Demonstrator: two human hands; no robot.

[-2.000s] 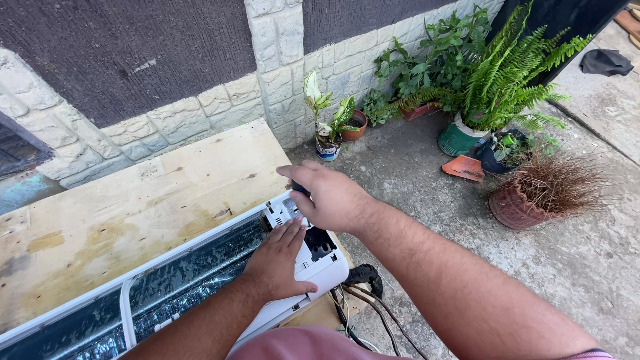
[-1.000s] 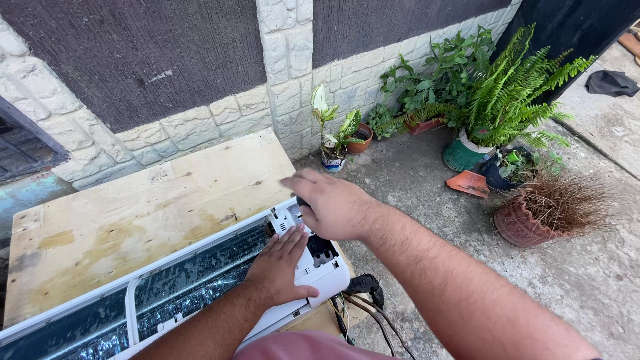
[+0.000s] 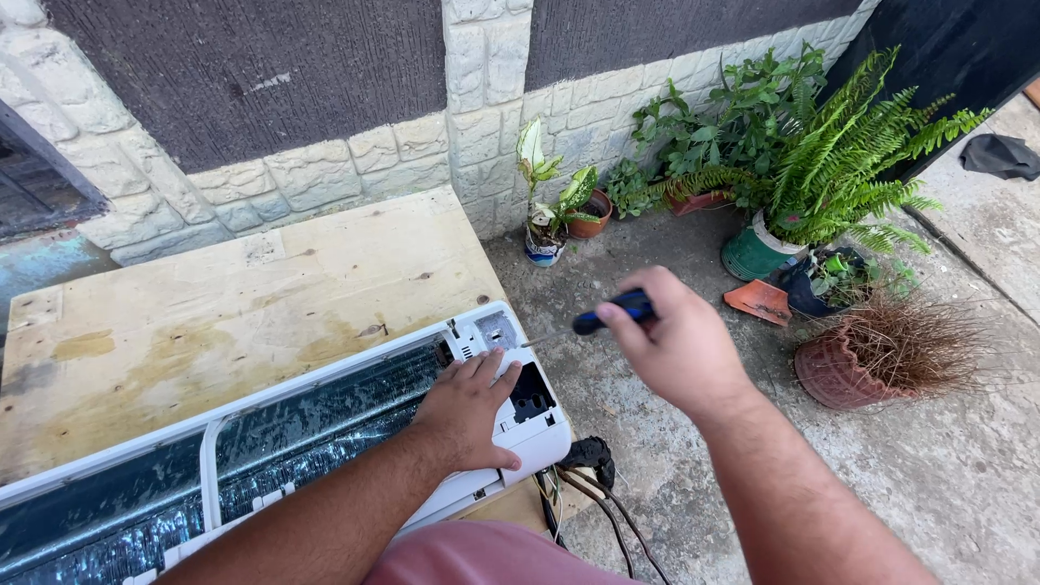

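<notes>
The indoor unit of a split air conditioner point(image 3: 532, 445), white plastic with its finned coil point(image 3: 325, 439) exposed, lies on a plywood board point(image 3: 268, 284). My left hand point(image 3: 471, 406) rests flat with spread fingers on the casing's right end, beside a dark rectangular opening point(image 3: 532, 394). In my right hand point(image 3: 682, 341) is a screwdriver point(image 3: 613, 314) with a blue and black handle. Its thin shaft points left, and the tip appears close to the upper right edge of the casing; contact cannot be told.
Dark pipes and thin wires point(image 3: 597, 496) come out below the unit's right end. Potted plants stand by the wall, including a fern in a green pot point(image 3: 756, 248) and a dry plant in a reddish pot point(image 3: 845, 370). A terracotta shard point(image 3: 758, 301) lies on the concrete.
My right hand has moved right, off the unit's corner, with the screwdriver now plainly visible in it. My left hand remains on the casing.
</notes>
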